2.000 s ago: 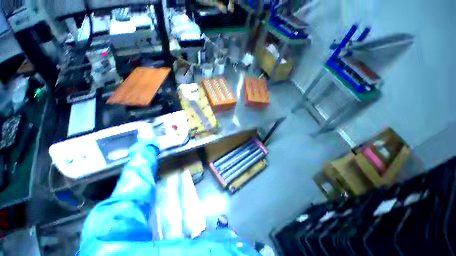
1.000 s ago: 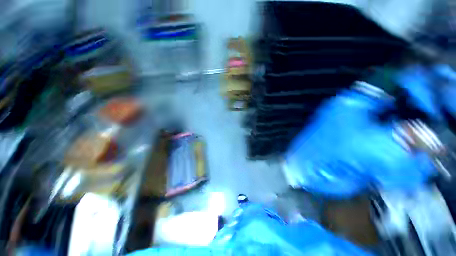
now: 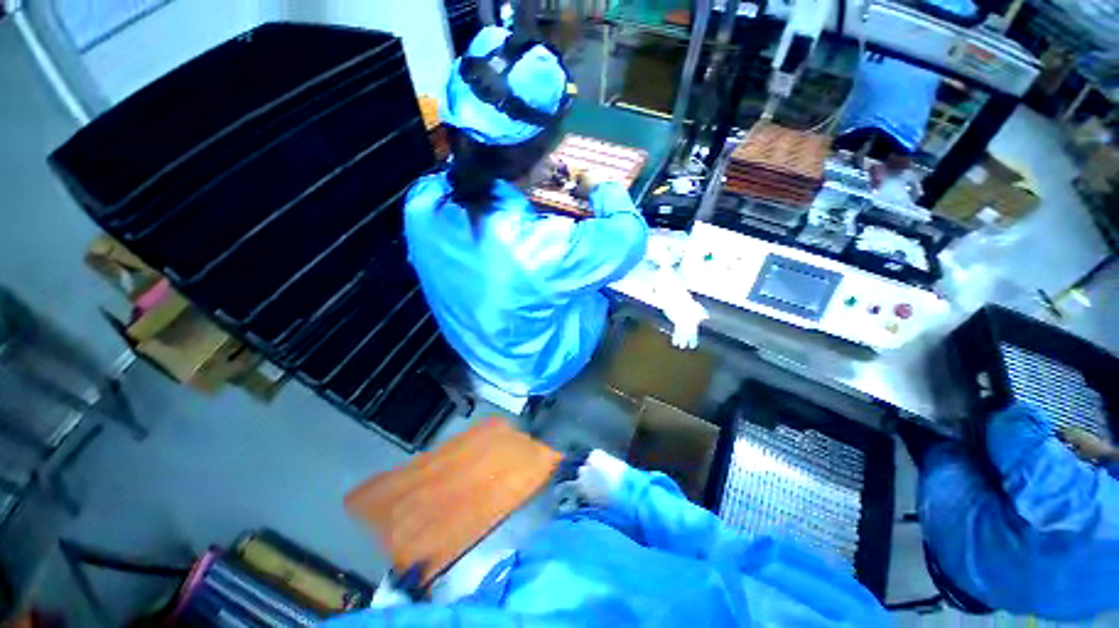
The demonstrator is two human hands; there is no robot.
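Observation:
An orange-brown flat board (image 3: 460, 491) is held low in front of me, tilted and slightly blurred. My right hand (image 3: 589, 476), in a white glove with dark fingertips, grips its right corner. My left hand (image 3: 403, 586) is at its lower left edge, also with dark fingertips; it is small, blurred and partly cut off by my sleeve, but its fingers close on the board's edge.
A seated person in blue (image 3: 515, 270) works at a loaded board (image 3: 595, 166). Ahead are a white control panel (image 3: 798, 285) and stacked orange boards (image 3: 776, 166). A black bin of silver parts (image 3: 798, 485) stands right, black stacked trays (image 3: 282, 209) left. Another person (image 3: 1006, 515) is at right.
The view has swung round from the table and control panel to the seated person and black trays. One arm was stretched over the panel; now both hands hold an orange board low in front.

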